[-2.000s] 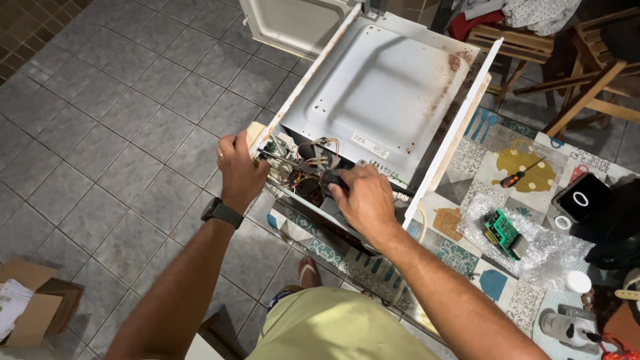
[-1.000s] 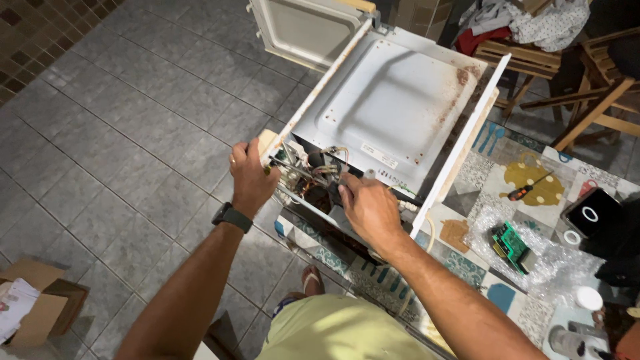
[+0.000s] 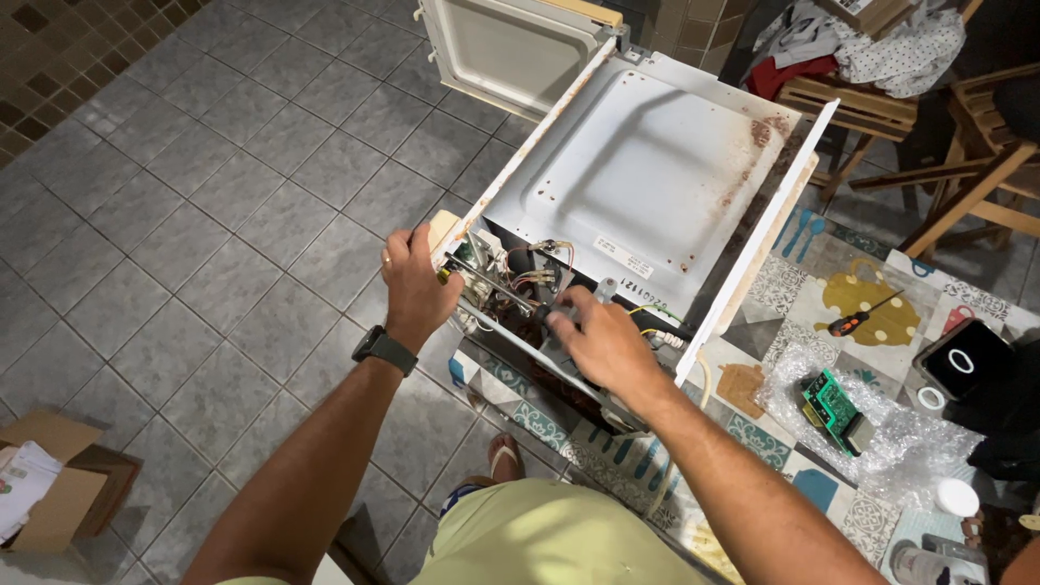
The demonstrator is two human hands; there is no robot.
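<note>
A microwave oven [image 3: 650,162] with its cover off rests on a patterned tablecloth, its door [image 3: 512,53] swung out at the far side. My left hand [image 3: 418,284] grips the cream control panel [image 3: 445,231] at the near left corner, around its edge. My right hand [image 3: 605,341] holds a screwdriver [image 3: 540,313] by its dark handle; the shaft points left toward the inside of the control panel, where the tip is hard to make out. Between the hands lie wires [image 3: 536,278] and white plastic parts. A metal bar [image 3: 528,345] runs along the near side.
On the tablecloth to the right lie another screwdriver [image 3: 865,315], a green circuit board [image 3: 833,410] on bubble wrap [image 3: 918,455], a phone [image 3: 965,357] and a white cap [image 3: 957,497]. Wooden chairs [image 3: 853,106] stand behind. An open cardboard box [image 3: 65,504] is on the floor at left.
</note>
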